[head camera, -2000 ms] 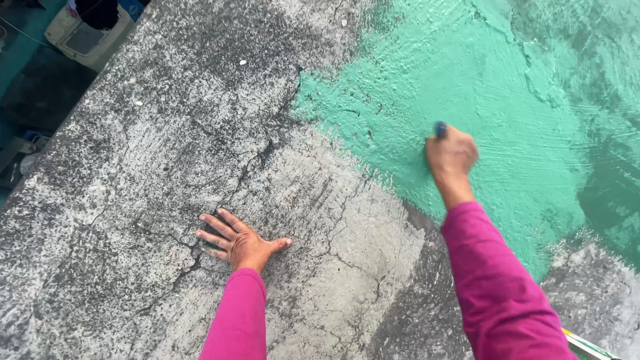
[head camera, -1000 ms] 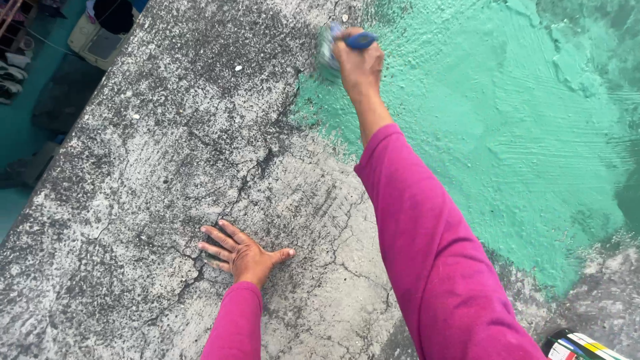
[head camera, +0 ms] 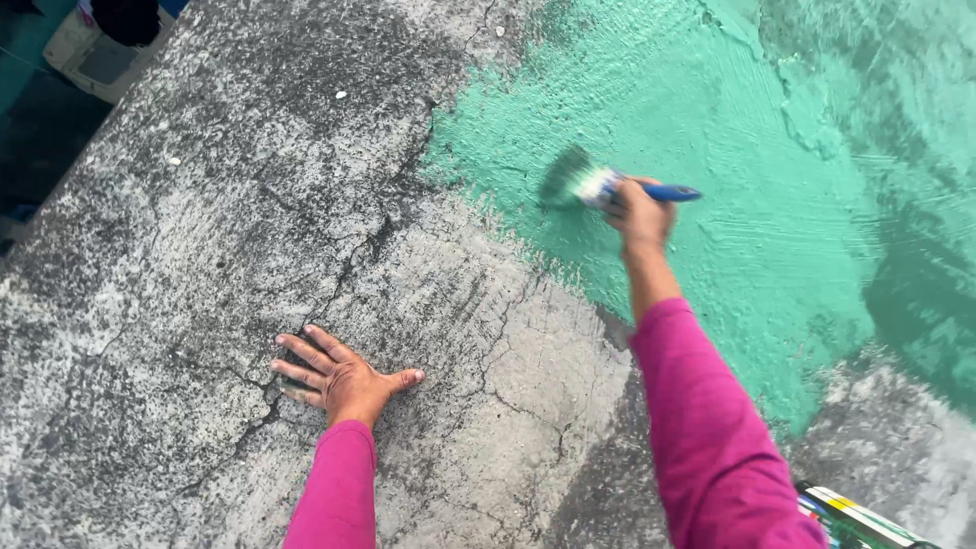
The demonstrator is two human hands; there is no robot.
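My left hand [head camera: 347,381] lies flat with fingers spread on cracked, weathered grey concrete [head camera: 229,252], at the lower left of centre. My right hand [head camera: 644,213] grips a paintbrush [head camera: 602,185] with a blue handle and a pale ferrule. Its bristles point left and are blurred over the green paint [head camera: 747,206], which coats the upper right part of the concrete. Brush strokes and ridges show in the paint. Its ragged left edge borders the bare grey surface.
At the lower right, partly behind my right sleeve, stands a container [head camera: 862,518] with green smears and printed colours. The concrete's edge runs diagonally at the upper left. Beyond it, lower down, are a pale plastic object [head camera: 103,61] and dark items.
My right hand with the brush has moved right and down from the paint's upper left edge, where it was one second ago. My left hand stays planted on the concrete.
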